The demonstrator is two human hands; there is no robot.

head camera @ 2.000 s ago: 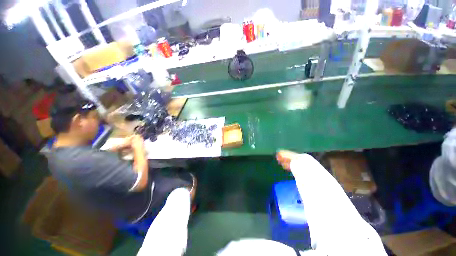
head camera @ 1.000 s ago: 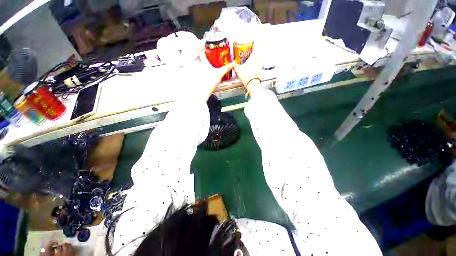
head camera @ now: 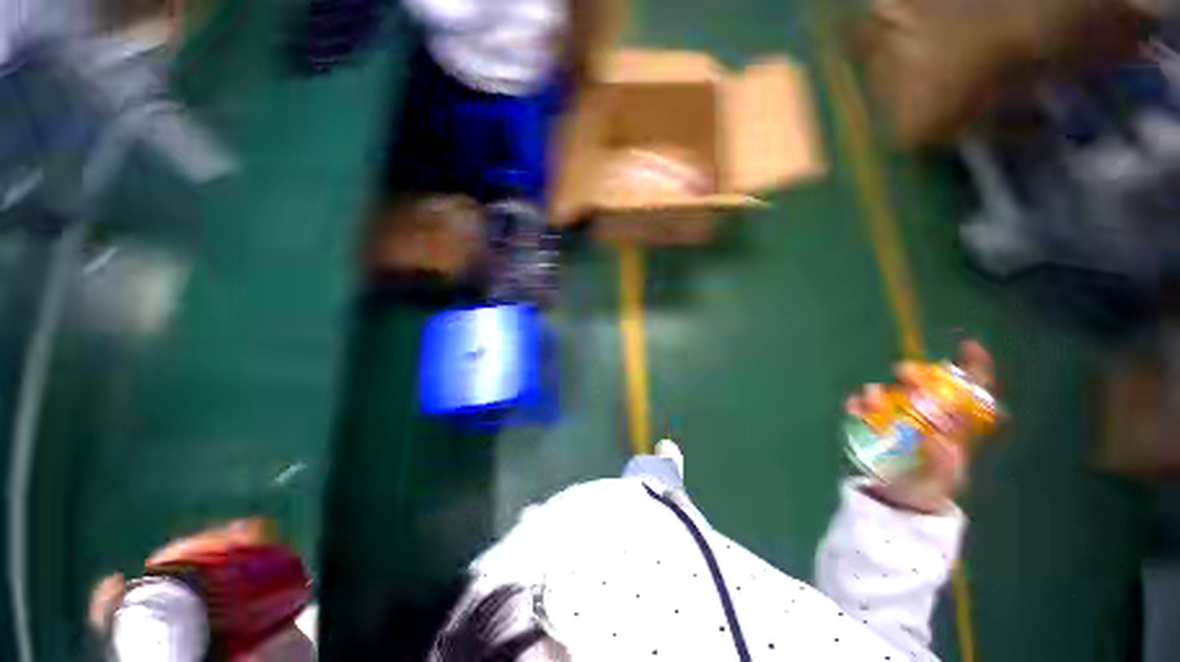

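An orange-yellow drink can [head camera: 958,395] with a green-white end is held in my right hand [head camera: 921,453] at the lower right, fingers around it, tilted. A red drink can [head camera: 252,592] with a pale end is held in my left hand [head camera: 214,537] at the lower left edge. The view is motion-blurred, and part of the left hand is hidden by the can.
A blue stool [head camera: 479,362] stands on the floor beside the green bench [head camera: 194,388]. An open carton [head camera: 764,129] with something pale inside sits by a yellow floor line. A seated person [head camera: 498,39] is at the top. Blurred dark items are at the right.
The view has swung from the shelf to the floor and bench side. The red and orange cans are off the shelf and held apart, one in each hand.
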